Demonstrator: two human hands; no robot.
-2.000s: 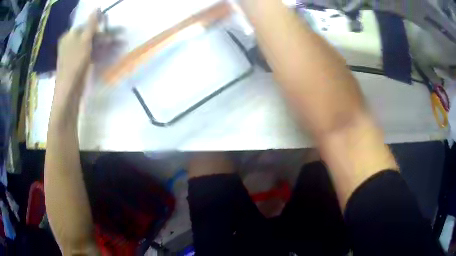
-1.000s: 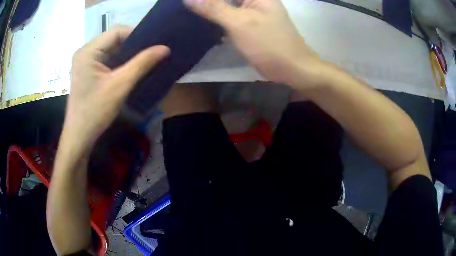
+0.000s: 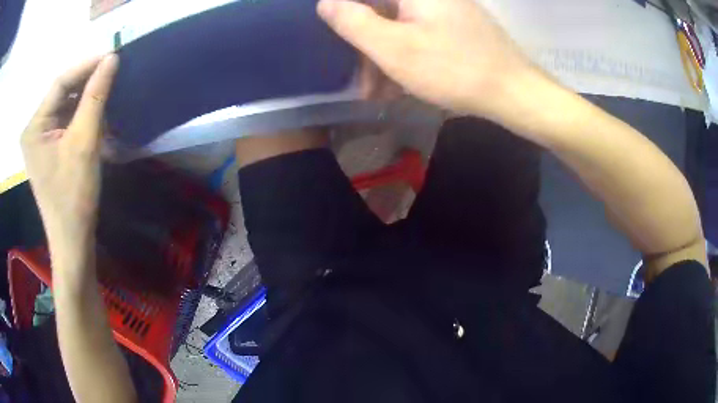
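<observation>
A dark navy fabric piece (image 3: 228, 63) lies flat at the front of the table. A milky clear plastic sheet (image 3: 275, 114) shows along its near side and sticks out over the table's front edge. My left hand (image 3: 75, 126) holds the left end, thumb and finger at the corner beside a small green mark. My right hand (image 3: 429, 55) is at the right end, its thumb over the navy fabric and its other fingers partly hidden and blurred.
Scissors with orange-yellow and dark red handles (image 3: 690, 59) lie at the table's far right. Below the table are a red plastic basket (image 3: 149, 315) at left and a blue plastic basket (image 3: 228, 358). The wearer's dark-clothed legs are beneath the table edge.
The navy fabric was held tilted between both hands; it now lies flatter and wider, with the plastic sheet visible under its near side. My left hand has moved left. Earlier, the rounded plastic template lay without navy.
</observation>
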